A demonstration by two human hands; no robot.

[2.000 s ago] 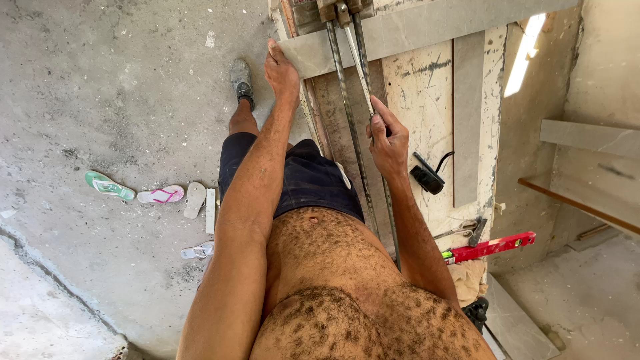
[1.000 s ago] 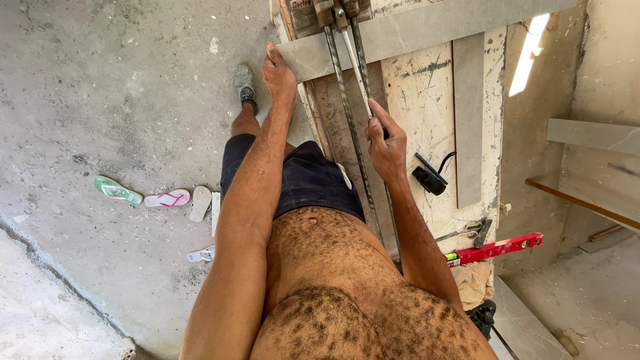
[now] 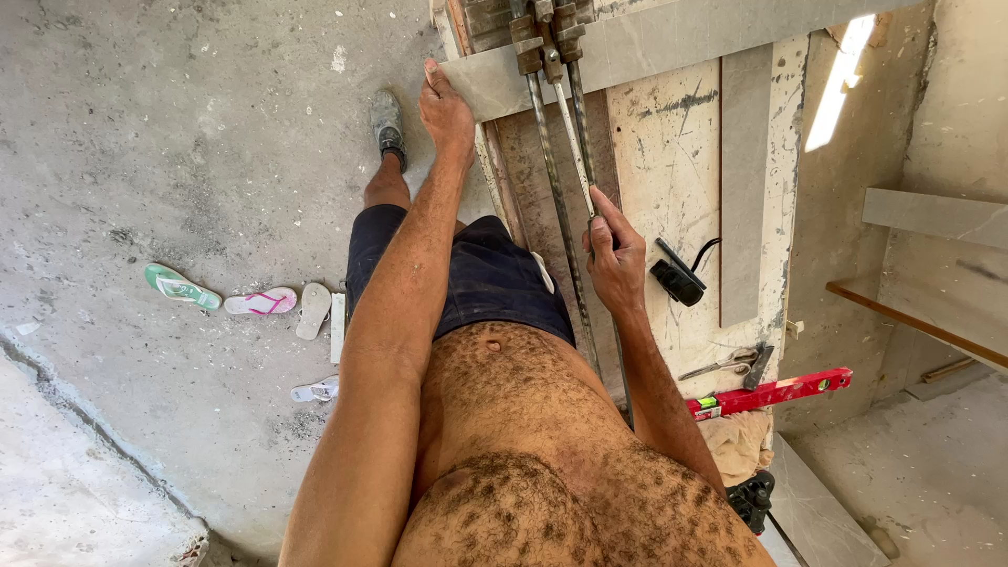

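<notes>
A long grey tile strip [image 3: 669, 47] lies across a manual tile cutter with two steel rails [image 3: 561, 189], under its sliding carriage [image 3: 547, 39]. My left hand [image 3: 447, 110] grips the left end of the strip, thumb on top. My right hand [image 3: 616, 248] is closed around the lower end of the cutter's metal handle [image 3: 575, 138], index finger stretched along it. The handle slants from the carriage down toward me, between and over the rails.
On the scratched board [image 3: 661, 165] lie a second tile strip [image 3: 744, 189], a black device with a cable [image 3: 679, 279], scissors [image 3: 728, 364] and a red spirit level [image 3: 776, 394]. Flip-flops [image 3: 261, 302] lie on the concrete floor. A cloth [image 3: 736, 445] is near the level.
</notes>
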